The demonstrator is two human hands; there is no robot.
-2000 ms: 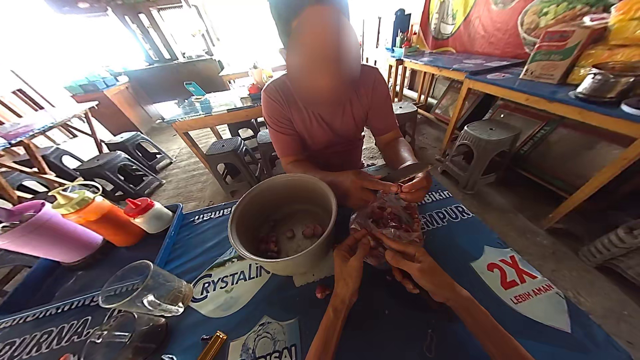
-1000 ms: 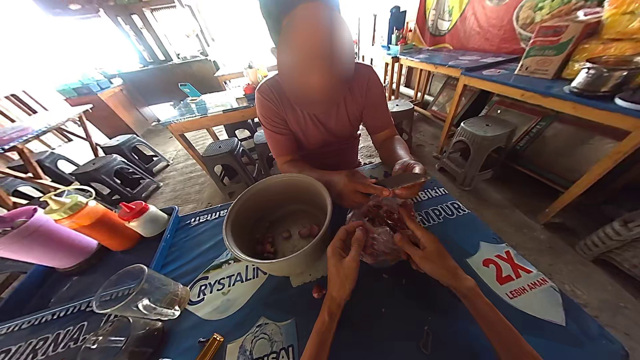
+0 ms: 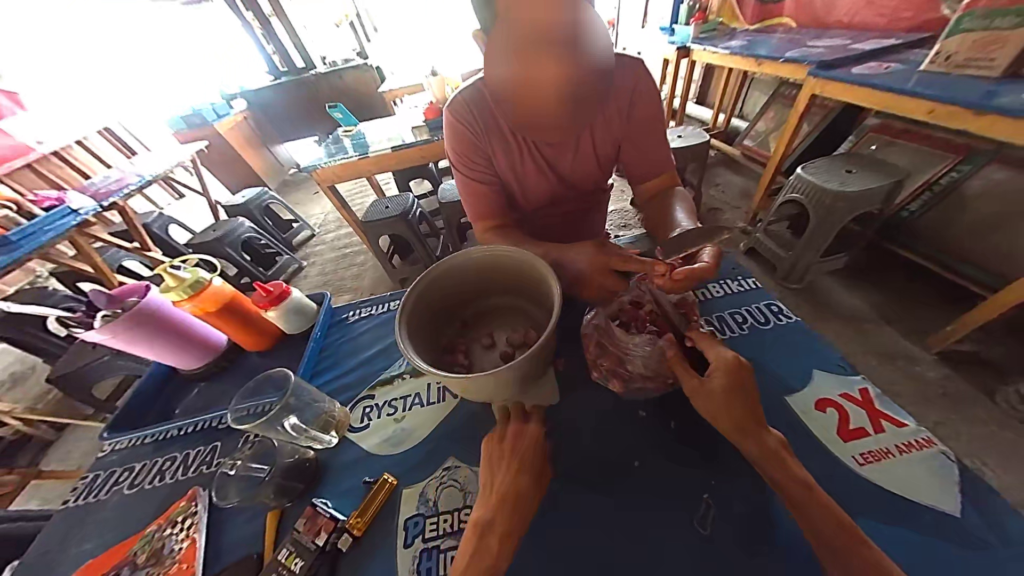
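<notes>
A deep metal pot (image 3: 480, 320) with small reddish shallots or similar bulbs (image 3: 508, 344) at its bottom stands on the table. My left hand (image 3: 518, 448) is at the pot's near lower side, by a pale piece (image 3: 532, 390) under it; its fingertips are hidden. My right hand (image 3: 720, 380) grips a dark, narrow knife (image 3: 670, 312), which points away over the clear plastic bag (image 3: 628, 364) of reddish pieces. Across the table, a person's hands (image 3: 680, 268) hold a small reddish piece and a knife with a wide blade (image 3: 698, 240) just beyond the bag.
At left, a blue tray (image 3: 320, 320) holds a pink container (image 3: 164, 328), an orange sauce bottle (image 3: 228, 308) and a red-capped bottle (image 3: 288, 308). Clear glasses (image 3: 280, 408), a gold-coloured lighter (image 3: 372, 504) and a dark pack (image 3: 308, 536) lie nearer. Plastic stools (image 3: 840, 200) stand beyond the table.
My left hand has left the bag and moved left to the pot's base. The dark knife now shows in my right hand, which stays beside the bag.
</notes>
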